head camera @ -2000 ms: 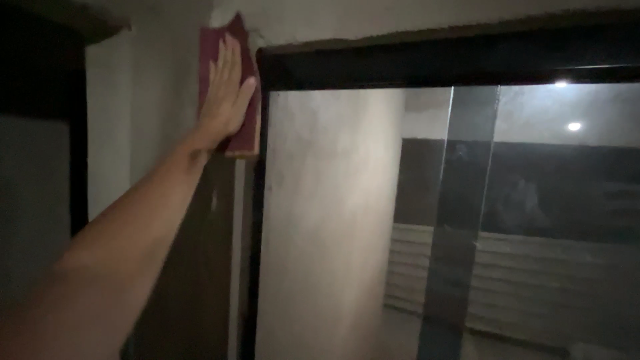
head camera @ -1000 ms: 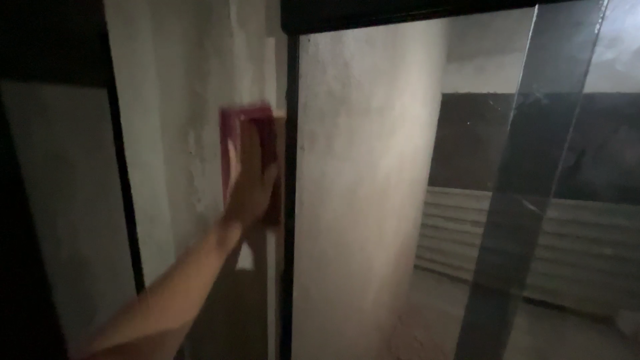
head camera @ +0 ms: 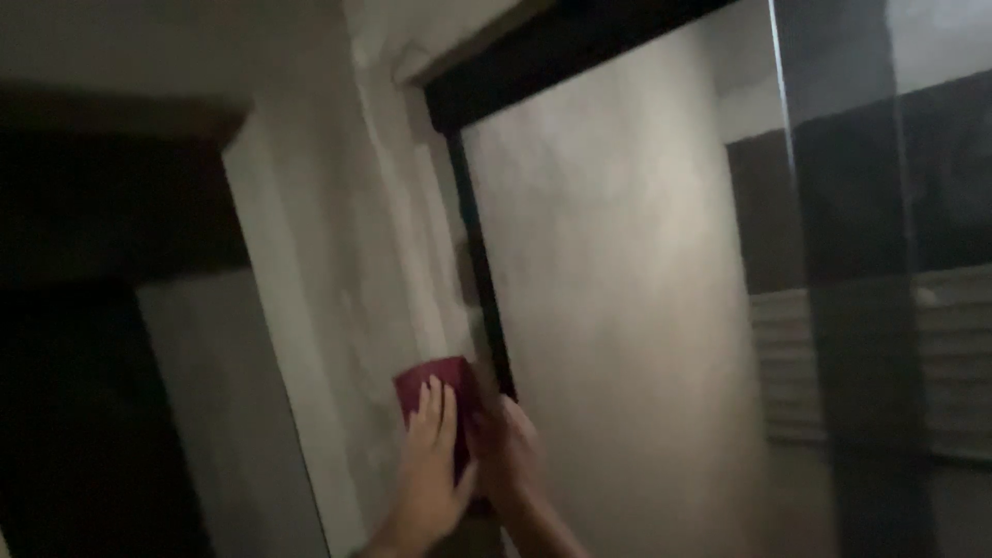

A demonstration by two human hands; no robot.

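A dark red sheet [head camera: 438, 372], which looks like sandpaper, lies against the plastered wall strip beside the black frame of a glass pane. My left hand [head camera: 434, 457] presses on its face, palm toward the wall and fingers pointing up. At the sheet's right side is my right hand [head camera: 518, 446], blurred, with its fingers curled close to the edge and partly hidden. The black frame [head camera: 480, 256] passes behind this hand. Pale streaks and rough patches mark the plaster [head camera: 403, 225] above the sheet.
The large glass pane [head camera: 620, 271] fills the right side, with a dark vertical band [head camera: 852, 232] and horizontal slats [head camera: 783, 364] visible in or through it. A dark opening [head camera: 101, 225] with a pale plaster edge [head camera: 271, 310] lies to the left. The light is dim.
My left hand and the red sheet have moved down the wall strip from near the frame's top corner. My right hand has come into view beside them. The view has tilted.
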